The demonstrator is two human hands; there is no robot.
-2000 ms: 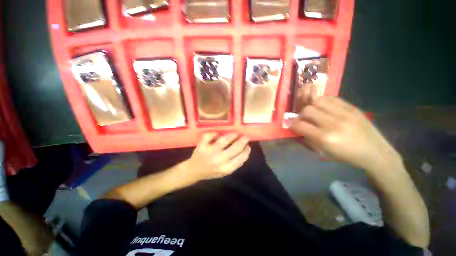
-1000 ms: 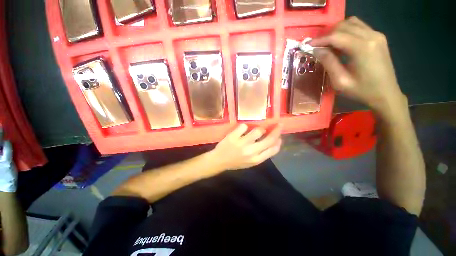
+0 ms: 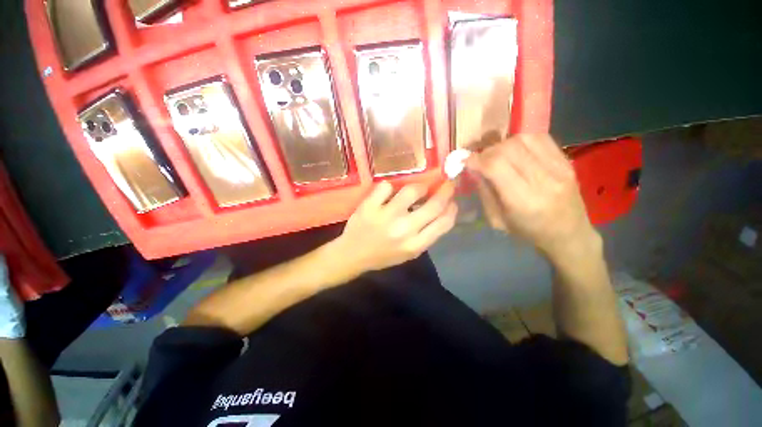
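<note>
A red foam tray (image 3: 209, 218) holds shiny gold closed phones in its pockets. In the near row, four phones, such as the middle one (image 3: 307, 125), show camera rings at their far ends. The rightmost phone (image 3: 482, 83) shows no rings at its far end; its near end is partly behind my right hand. My right hand (image 3: 535, 188) pinches a small white wipe (image 3: 456, 163) at that phone's near end. My left hand (image 3: 399, 223) lies at the tray's near edge with fingers apart, holding nothing visible.
The tray lies on a dark green bench (image 3: 652, 67). A red stool (image 3: 608, 181) is below the bench edge at right. Another person's gloved hand (image 3: 10, 307) shows at the far left, beside red cloth (image 3: 29, 250). A white bag-like object lies low at right.
The view has shifted over the tray. My right hand has moved from the rightmost phone's far end to its near end. That phone's camera rings no longer show at the far end.
</note>
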